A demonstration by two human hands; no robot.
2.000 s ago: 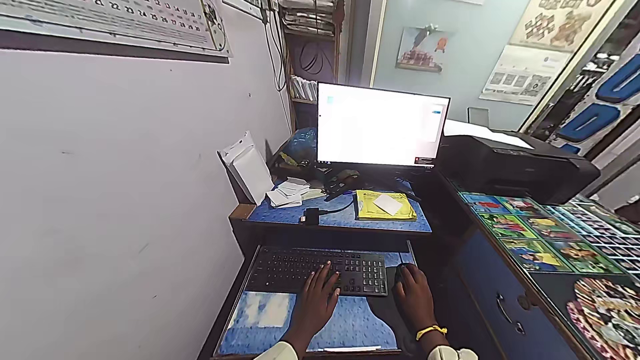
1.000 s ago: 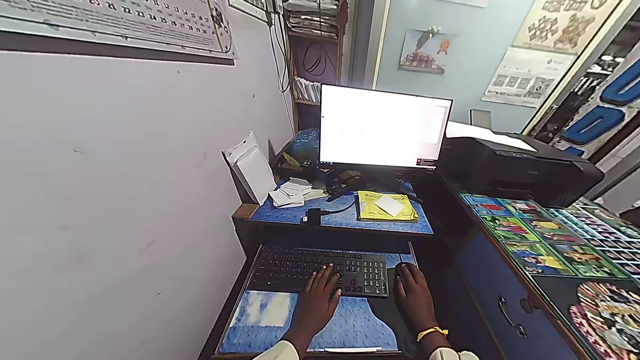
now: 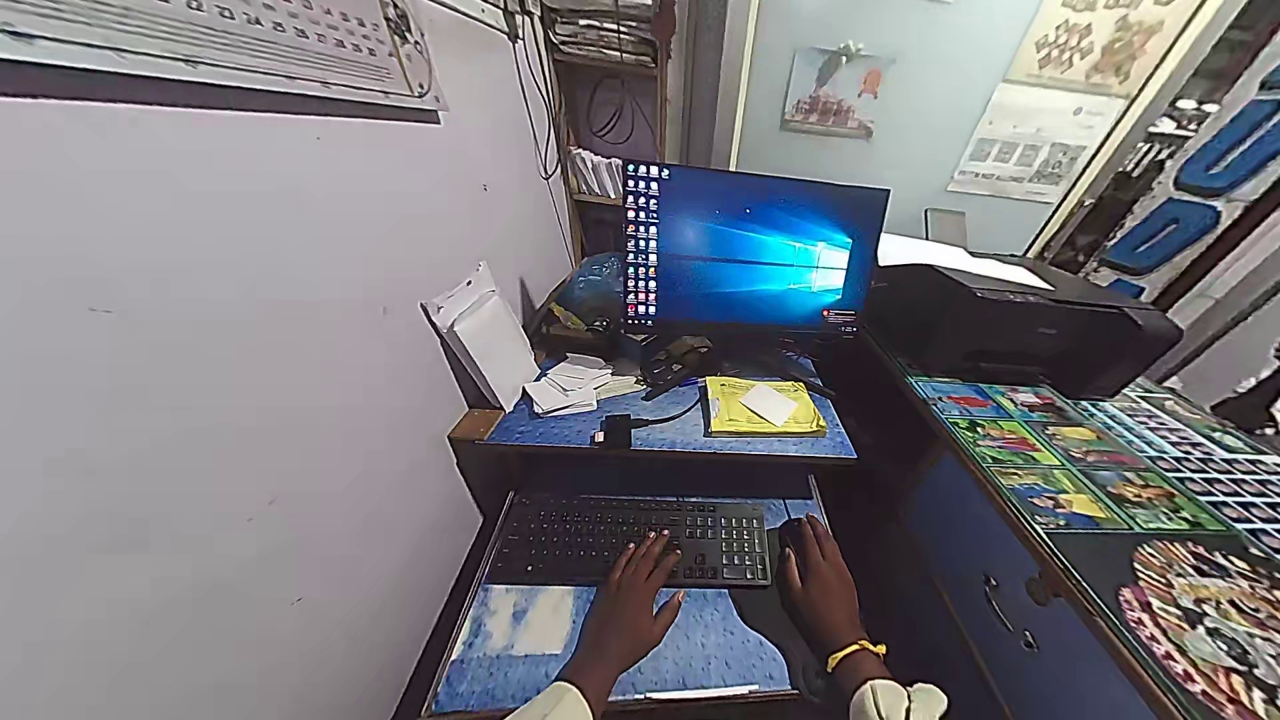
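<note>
My left hand (image 3: 632, 610) rests with fingers spread on the right part of a black computer keyboard (image 3: 590, 540), its fingertips on the keys. To the right of the keyboard, my right hand (image 3: 822, 580) lies over a black computer mouse (image 3: 793, 533), which it mostly covers; a yellow band circles that wrist. Both keyboard and mouse are on a blue pull-out tray (image 3: 700, 640). Above them, on the desk, stands a monitor (image 3: 750, 250) showing a blue desktop picture with columns of icons at the left.
On the blue desktop (image 3: 660, 437) lie a yellow packet (image 3: 725, 410) with a white paper on it, loose papers (image 3: 570, 385) and a black cable connector (image 3: 615, 431). A black printer (image 3: 1030, 320) stands on the right counter, beside photo prints (image 3: 1010, 440). A wall runs along the left.
The monitor has gone from a mostly white window to the blue desktop with icons. Both hands have stayed in place on the keyboard and mouse.
</note>
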